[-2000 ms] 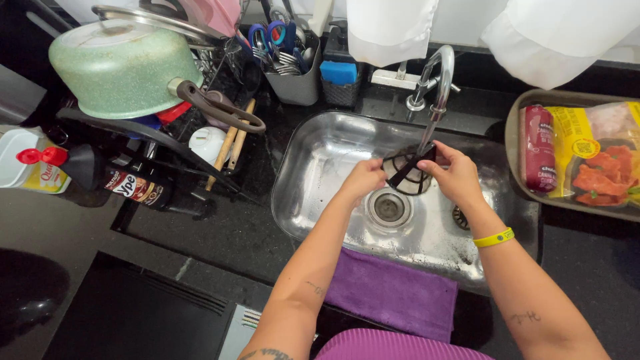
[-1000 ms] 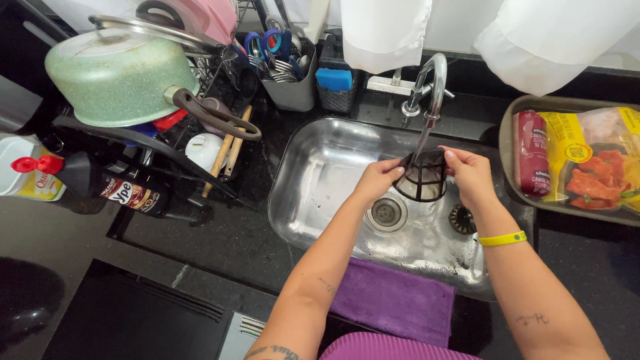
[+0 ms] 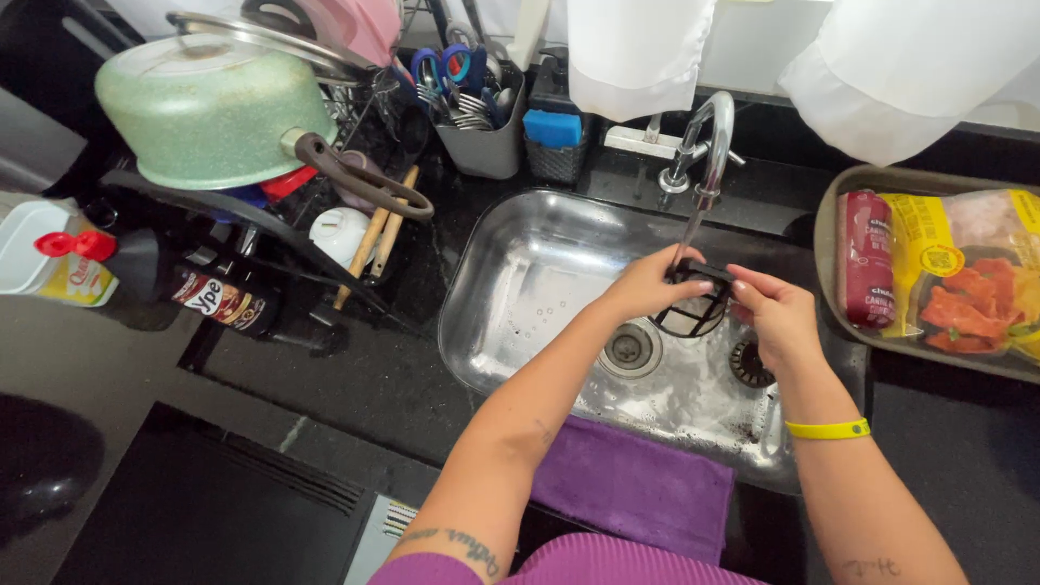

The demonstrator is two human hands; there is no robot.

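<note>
Both my hands hold a black plastic mesh filter basket (image 3: 693, 317) over the steel sink (image 3: 520, 244). My left hand (image 3: 656, 284) grips its left rim, with the thumb across it. On the right, my right hand (image 3: 768, 313) pinches the other side of the rim with its fingertips. A thin stream of water runs from the chrome faucet (image 3: 719, 146) down to the basket. Below and left of the basket is the sink's drain (image 3: 631, 348). A dark slotted strainer (image 3: 751, 363) lies in the sink near my right hand, with dark specks below it.
A purple cloth (image 3: 634, 487) hangs over the sink's front edge. On the right stands a tray (image 3: 829, 236) of packaged meat. At the left are a green pot (image 3: 219, 114) on a dish rack, a cutlery holder (image 3: 487, 150), a blue sponge (image 3: 552, 128) and a dark bottle (image 3: 219, 301).
The basket, seen nearly edge-on two seconds ago, has been turned so that its open frame shows. Both hands have kept hold of it under the faucet.
</note>
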